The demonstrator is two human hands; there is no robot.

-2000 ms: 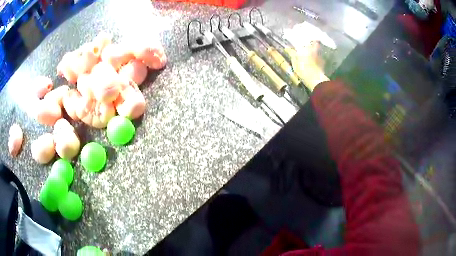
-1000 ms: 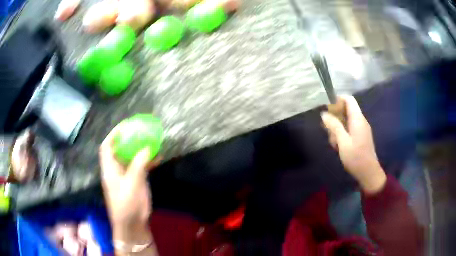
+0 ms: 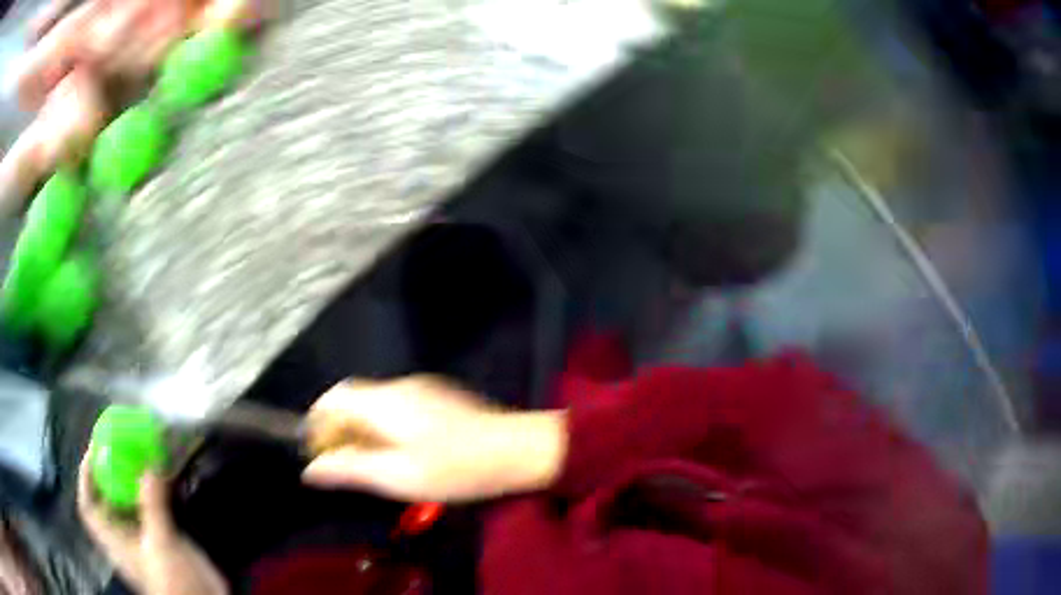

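My left hand (image 3: pixel 146 540) is at the lower left and holds a green ball (image 3: pixel 128 453) between thumb and fingers, by the bench's front edge. My right hand (image 3: pixel 425 439) is closed around the handle of a slim metal-shafted tool (image 3: pixel 258 418). The tool points left, its shaft passing close to the ball's upper side. Its tip is blurred, so I cannot tell whether it touches the ball. More green balls (image 3: pixel 130 149) lie in a row on the bench at the left.
The speckled grey bench (image 3: pixel 291 163) runs diagonally, with a dark front edge. Pink parts (image 3: pixel 99 47) lie at the upper left. A pale cloth or paper (image 3: pixel 23 430) is at the left edge. A thin pale cord or rod (image 3: pixel 931 279) shows at the right.
My right hand has moved left with the tool, close to the ball in my left hand. The tool now points left instead of up. The camera view has also turned.
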